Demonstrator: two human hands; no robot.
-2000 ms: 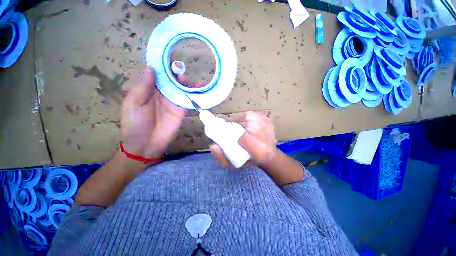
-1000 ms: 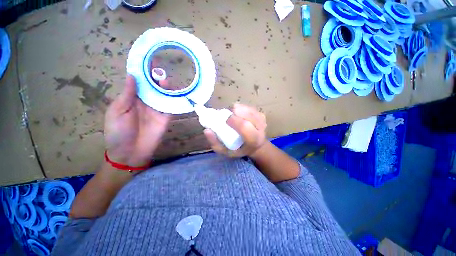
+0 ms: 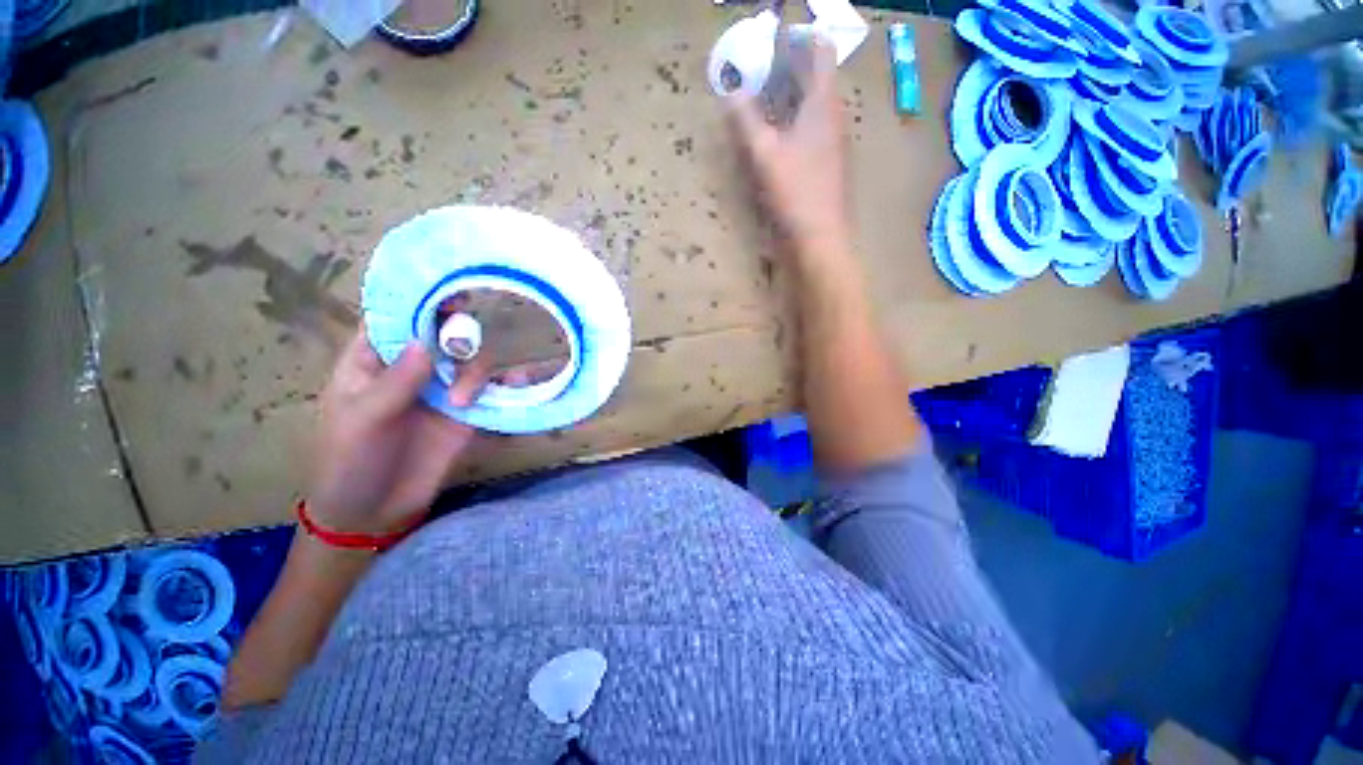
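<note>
My left hand (image 3: 392,434) grips a pale blue-white flanged ring (image 3: 591,284) at its lower left edge, tilted above the board. A white cap on one of its fingers shows through the ring's open centre. My right hand (image 3: 792,150) is stretched out to the back of the board, blurred, with thumb and fingers apart. A white glue bottle (image 3: 743,57) is at its thumb tip, its round base facing me. I cannot tell whether the hand still holds the bottle.
Overlapping rings (image 3: 1031,150) are piled on the right, beside a teal tube (image 3: 904,69). A dark-edged tape roll (image 3: 429,21) and white scraps lie at the back. Another ring (image 3: 18,172) is at the left edge. Blue crates (image 3: 1091,501) stand below the bench.
My right hand has moved the bottle away from the ring to the back of the board. My left hand has brought the ring lower and nearer and tilted it.
</note>
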